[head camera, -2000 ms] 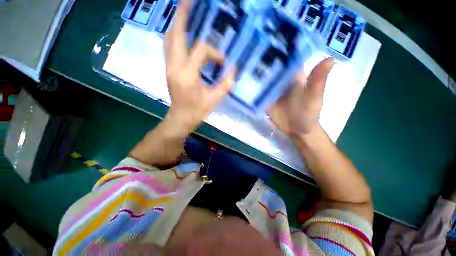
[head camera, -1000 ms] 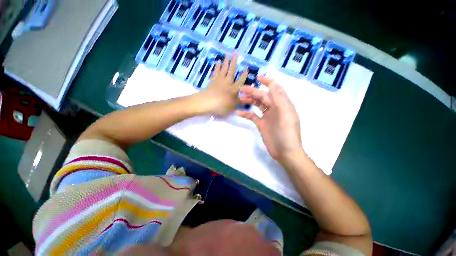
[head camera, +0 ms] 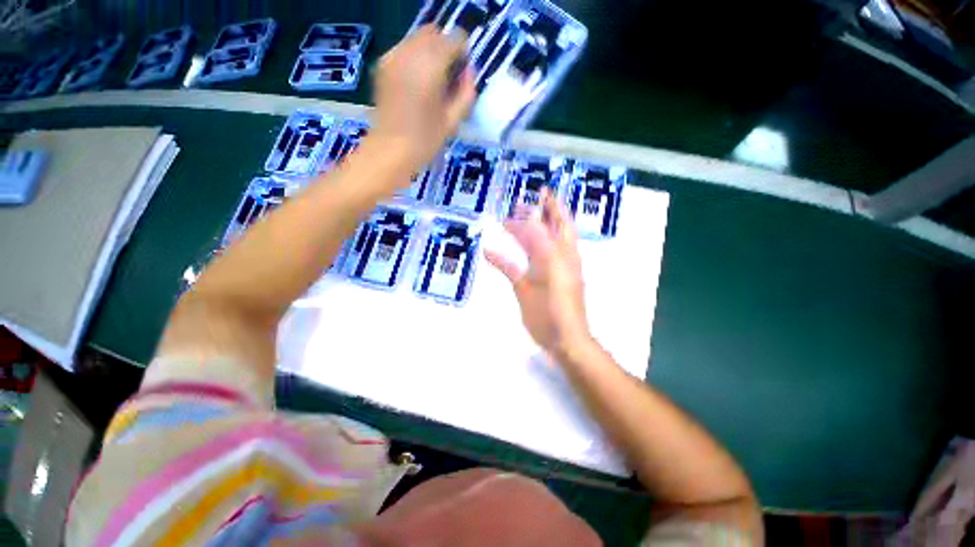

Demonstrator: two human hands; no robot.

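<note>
My left hand [head camera: 419, 91] grips a side-by-side pair of pale blue phone housings [head camera: 521, 66] at the top centre, over the conveyor edge. The pair is tilted and slightly blurred, and my fingers cover part of its left half. My right hand [head camera: 545, 280] is open with fingers spread, over the white sheet [head camera: 449, 358], and holds nothing that I can see. Two rows of housings [head camera: 447, 260] lie on the sheet's upper part. My left forearm hides some of them.
Housing pairs [head camera: 326, 71] lie on the dark conveyor at the upper left. A grey-tan cardboard stack [head camera: 80, 214] bears a light-blue object [head camera: 19, 176] at the left. The green bench [head camera: 791, 353] extends right. A person's sleeve [head camera: 941, 497] shows at the lower right.
The view has shifted to show more of the conveyor. My left hand has moved from the laid housings up to the conveyor edge and now holds a pair. My right hand stays open over the sheet.
</note>
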